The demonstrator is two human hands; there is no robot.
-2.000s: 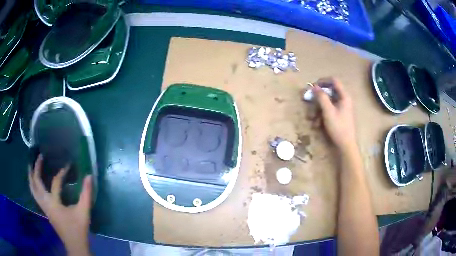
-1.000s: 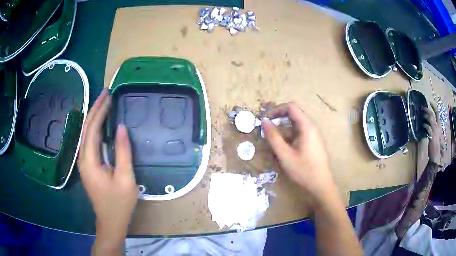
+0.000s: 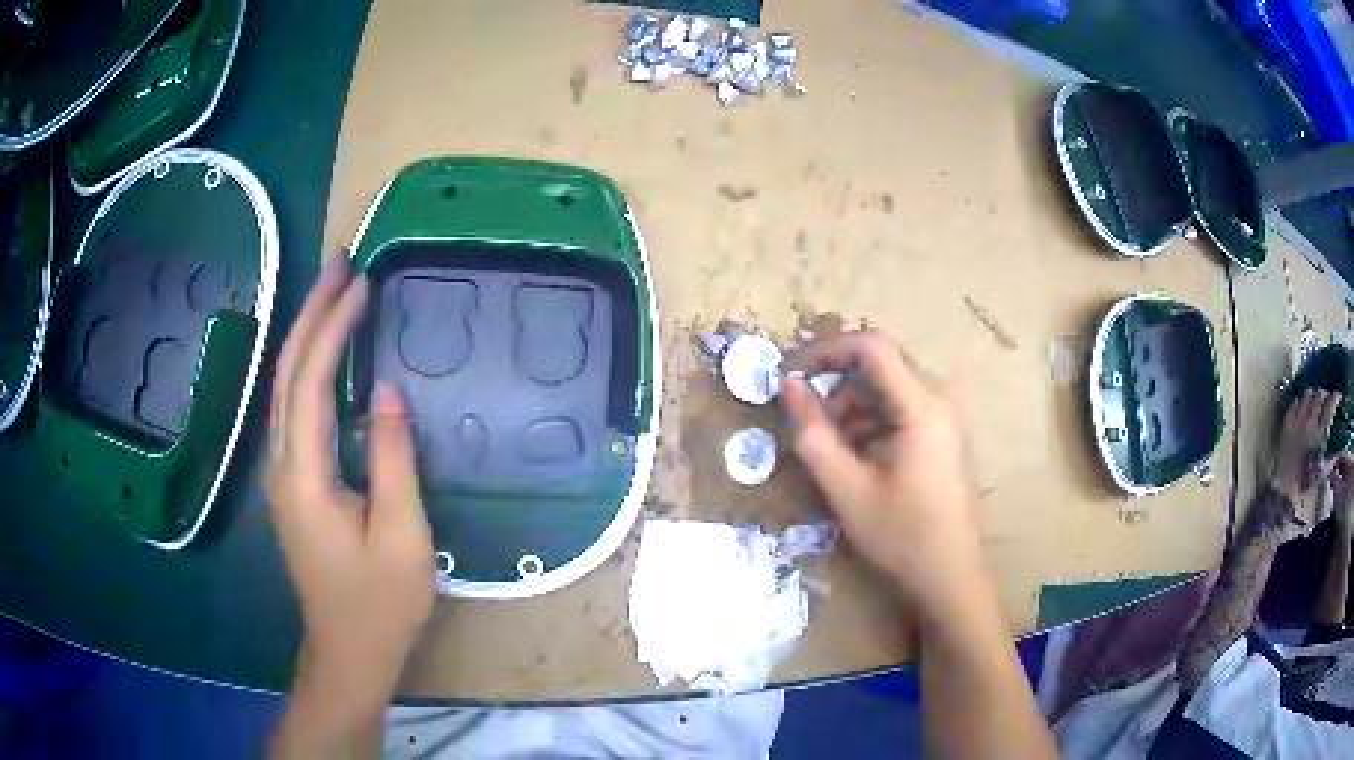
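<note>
A glossy green case shell [image 3: 505, 208] with a white rim lies on the cardboard in front of me, its grey liner [image 3: 498, 371] facing up and two small rings at its near end. My left hand [image 3: 357, 475] holds the shell's left side, thumb over the liner. My right hand [image 3: 891, 446] pinches a small silvery part [image 3: 817, 382] at the right edge of the white pot [image 3: 751, 368]; the fingers partly hide the part. A smaller white disc [image 3: 750, 456] lies just below the pot. A crumpled white cloth [image 3: 713, 601] lies near the table edge.
A loose pile of silvery parts [image 3: 710, 57] lies at the far side of the stained cardboard [image 3: 921, 193]. More shells lie at left [image 3: 164, 342] and at right [image 3: 1158, 394]. Another person's hand [image 3: 1307, 438] holds a green shell at the far right.
Since one second ago the view has shifted slightly. My hands stay at the shell and pot. One shell of the lower right pair has left its place. Earlier, my left hand was on another shell at left.
</note>
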